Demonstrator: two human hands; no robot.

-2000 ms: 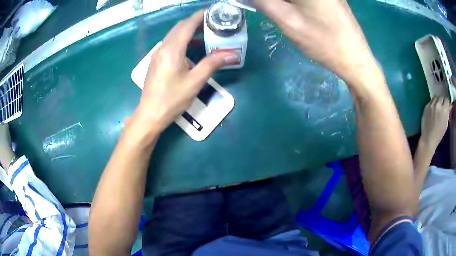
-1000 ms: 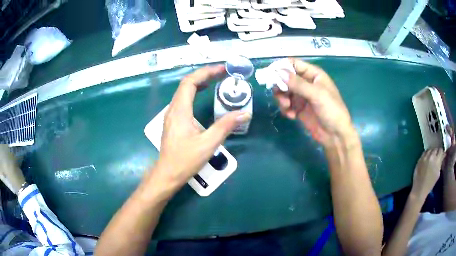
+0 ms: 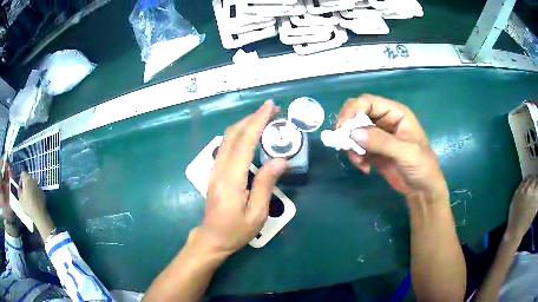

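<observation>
The squat white pump dispenser point(image 3: 290, 164) stands on the green bench in front of me, its round metal lid point(image 3: 306, 114) flipped open to the right. My left hand point(image 3: 243, 177) is around the dispenser's left side, thumb at its front and fingers behind the top. My right hand point(image 3: 386, 143) holds a crumpled white cloth point(image 3: 349, 133) in its fingertips, just right of the lid and apart from it. A white cover point(image 3: 199, 166) with a dark window lies on the bench, partly hidden under my left hand.
A pale metal rail point(image 3: 331, 63) crosses beyond, with a small white piece point(image 3: 245, 57) on it. Stacked covers point(image 3: 309, 33) and a clear plastic bag point(image 3: 163, 30) lie behind it. Neighbours' hands show at left point(image 3: 33, 202) and right, near a gridded panel point(image 3: 45, 160) and another cover point(image 3: 524, 134).
The lid was upright behind the top a second ago and now leans right. The cloth has moved slightly away from the dispenser. The view has shifted, showing more beyond the rail than two seconds ago.
</observation>
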